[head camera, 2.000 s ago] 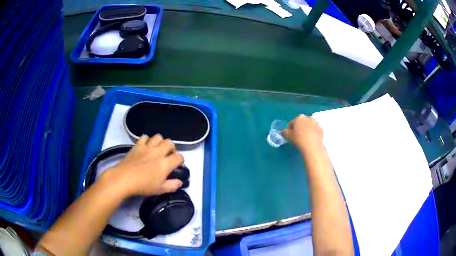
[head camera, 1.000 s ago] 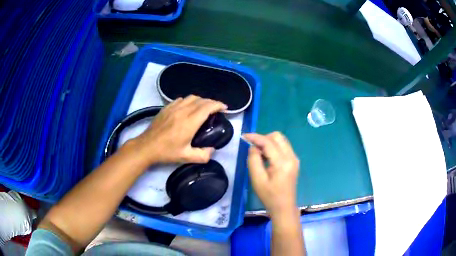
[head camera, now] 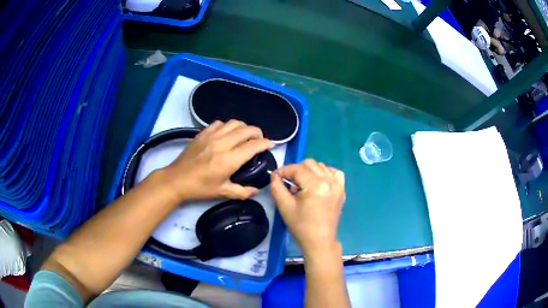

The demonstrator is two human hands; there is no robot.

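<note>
Black over-ear headphones (head camera: 233,228) lie in a blue tray (head camera: 303,129) with a white liner. My left hand (head camera: 219,159) grips the upper earcup (head camera: 258,170) from above and partly hides it. My right hand (head camera: 309,195) pinches a thin pale stick (head camera: 282,178), its tip at the right edge of that earcup. The lower earcup lies free on the liner. A black oval mesh speaker (head camera: 245,111) with a silver rim lies above the headphones. A small clear plastic cup (head camera: 377,148) is on the green bench right of the tray.
Stacked blue trays (head camera: 57,114) rise at the left. Another blue tray (head camera: 195,23) is on the conveyor (head camera: 288,42) at the top. White sheets (head camera: 471,210) cover part of the blue bins (head camera: 414,283) at the right. A green post stands at the upper right.
My right hand has gone from the cup to the tray with the stick, whose tip is now at the upper earcup. My left hand has taken hold of that earcup. The view has shifted.
</note>
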